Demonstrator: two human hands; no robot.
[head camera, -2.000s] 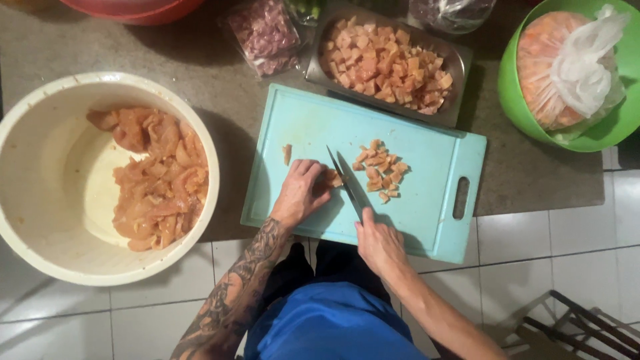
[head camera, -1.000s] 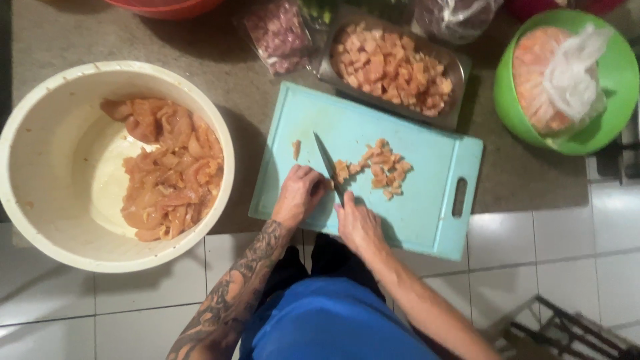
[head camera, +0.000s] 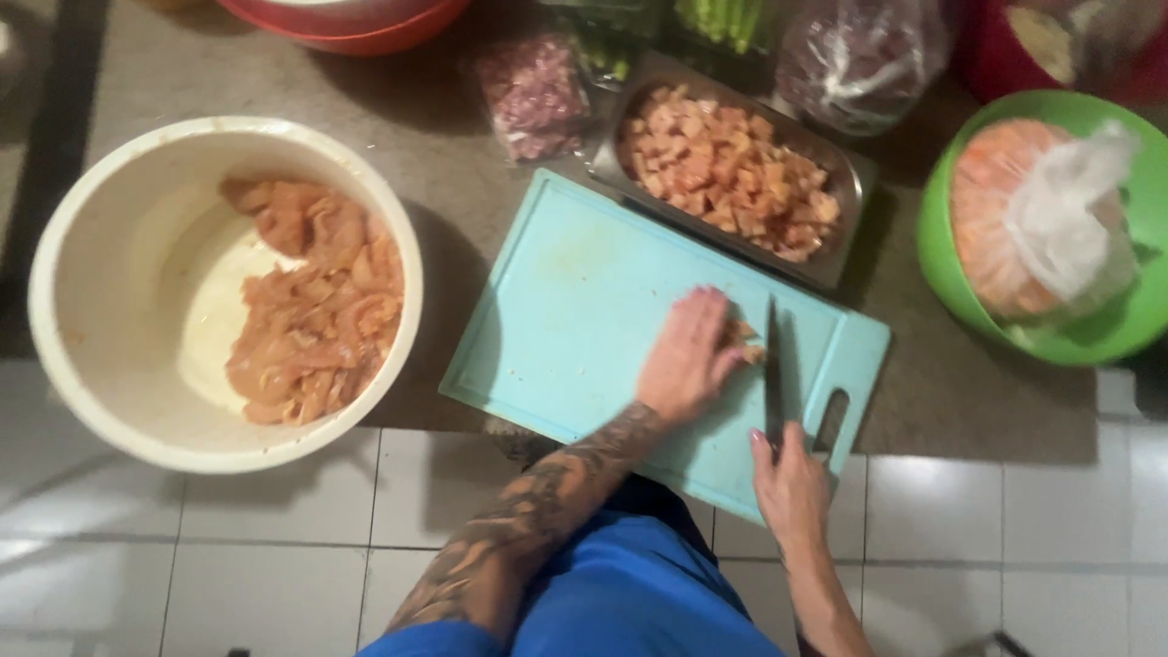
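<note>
My right hand (head camera: 792, 479) grips a kitchen knife (head camera: 773, 374), its blade pointing away from me over the right part of a light blue plastic cutting board (head camera: 575, 301). To the left of the blade, my left hand (head camera: 689, 351) lies over cut pieces of raw meat, probably chicken (head camera: 750, 342), mostly covering them. Beyond the board a metal pan (head camera: 844, 187) holds many diced raw meat pieces (head camera: 730, 169). Larger slices of raw meat (head camera: 315, 319) lie in a big white tub (head camera: 68, 228) on the left.
At the right is a green bowl (head camera: 944, 219) with a knotted plastic bag of orange food (head camera: 1013, 210). Along the back are a bag of pinkish diced food (head camera: 534, 100), packaged green vegetables (head camera: 721, 23), a dark filled bag (head camera: 858, 64) and a red bowl (head camera: 365, 32).
My left hand has moved right across the board, off its earlier place near the middle. The knife and right hand have also moved right. The loose cut pieces are now gathered by the left hand.
</note>
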